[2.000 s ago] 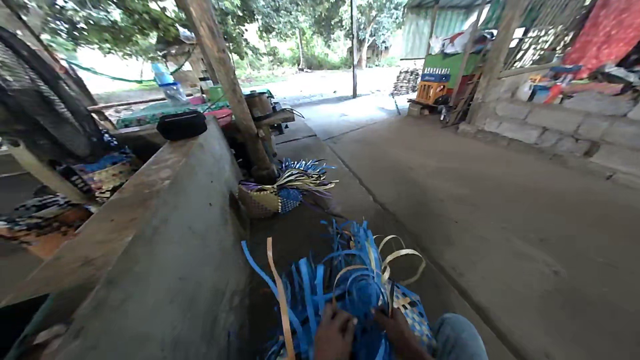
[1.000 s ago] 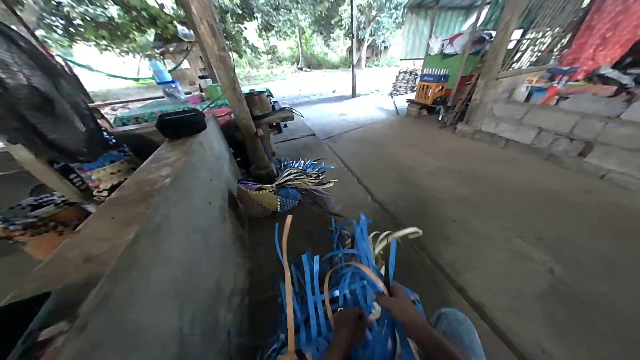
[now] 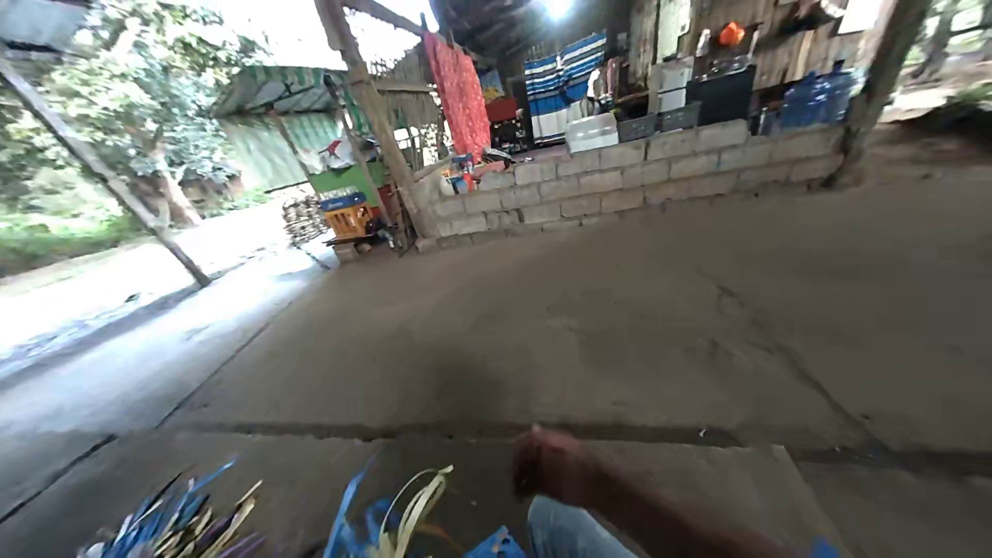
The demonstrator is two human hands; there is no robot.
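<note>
My right hand (image 3: 546, 463) is out over the floor above my knee in blue jeans (image 3: 577, 531), apart from the strips. It is blurred, with its fingers bent, and whether it holds anything cannot be made out. Left of the knee, at the bottom edge, are loose blue strips (image 3: 346, 504) and pale strips (image 3: 418, 511) of the weaving work, with a blue woven part (image 3: 497, 545) beside them. Most of this work is cut off by the frame. A second bundle of blue, pale and purple strips (image 3: 182, 519) stands at the lower left. My left hand is out of view.
The concrete floor (image 3: 496, 333) has grooves and cracks. Beyond it runs a low block wall (image 3: 604, 182) with a wooden post (image 3: 876, 93) at its right. An orange crate (image 3: 350, 221) stands near the wall's left end. Large blue water bottles (image 3: 818, 97) are behind the wall.
The view has swung far to the right. My right hand has left the blue strips, where both hands were a second ago. My left hand has gone out of view.
</note>
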